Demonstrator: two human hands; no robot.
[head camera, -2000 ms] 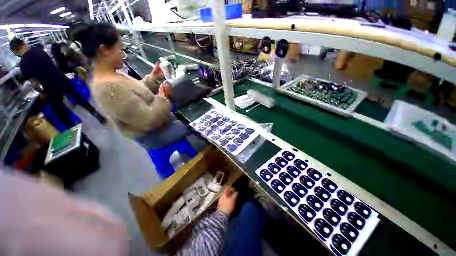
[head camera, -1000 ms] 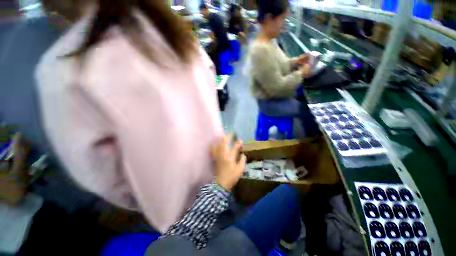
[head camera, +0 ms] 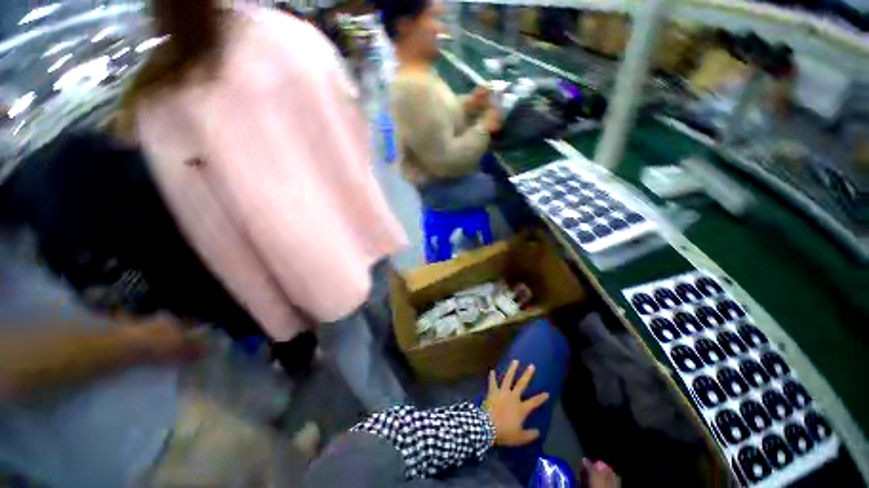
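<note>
My left hand, in a black-and-white checked sleeve, lies on my blue-trousered knee with its fingers spread and nothing in it. A small skin-coloured bit at the bottom edge may be fingers of my right hand; it is cut off. The sticker sheet, white with rows of black face stickers, lies on the bench edge to the right. A bagged sticker sheet lies farther along. The small open carton beside my knees holds jumbled white parts.
A person in pink stands close at left. Another person's blurred forearm shows at the left edge. A person in a beige top sits ahead on a blue stool. White units lie on the green belt. A shelf post stands beyond.
My left hand has moved from beside the person in pink down to my knee, fingers now spread. The person in pink stands farther from me. The view has shifted, bringing more of the sticker sheet in.
</note>
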